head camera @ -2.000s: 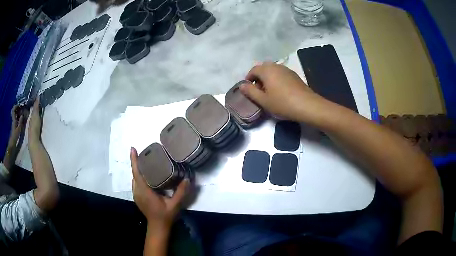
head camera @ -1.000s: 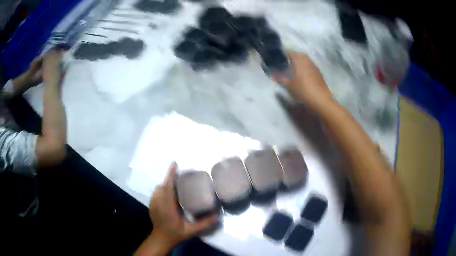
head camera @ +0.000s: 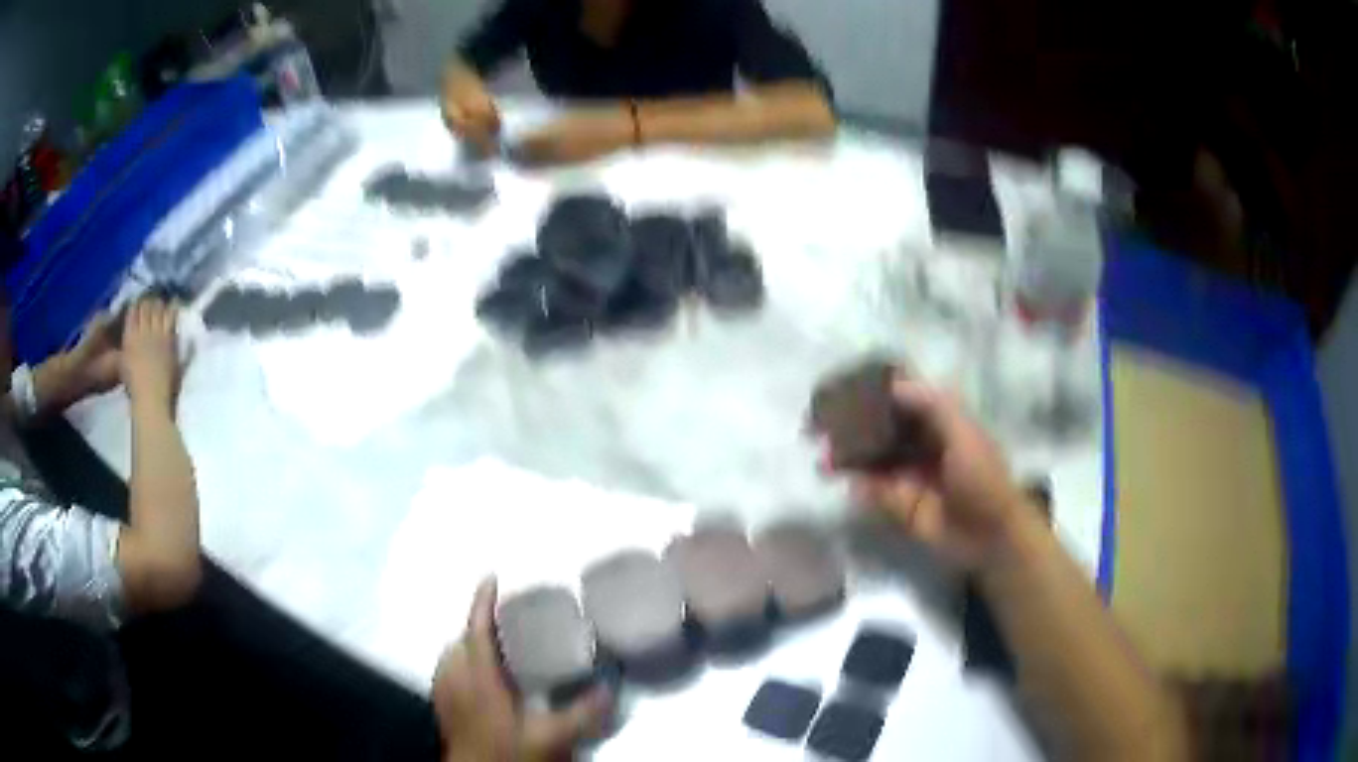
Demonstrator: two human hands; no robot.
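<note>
The frame is blurred. A row of several brownish-topped stacks of pieces (head camera: 635, 602) stands on a white sheet (head camera: 492, 514) near me. My left hand (head camera: 504, 712) is around the leftmost stack, thumb at its front, cut off by the bottom edge. My right hand (head camera: 941, 474) holds a brown-faced piece (head camera: 859, 411) above the table, right of the middle. Whether it is one piece or more I cannot tell. Three black pads (head camera: 848, 730) lie right of the stacks. A dark heap of pieces (head camera: 588, 246) lies at the far middle.
A person (head camera: 633, 75) sits across the table, and another person's arms (head camera: 155, 447) reach in at left. A blue tray with a tan liner (head camera: 1199, 514) is at right. A bottle (head camera: 1054, 268) and a dark slab (head camera: 964, 194) stand and lie far right. Another blue tray (head camera: 142, 186) is far left.
My right hand went from the rightmost stack to the heap, then came back towards me with a piece. My left hand stays at the leftmost stack. The view has tilted up.
</note>
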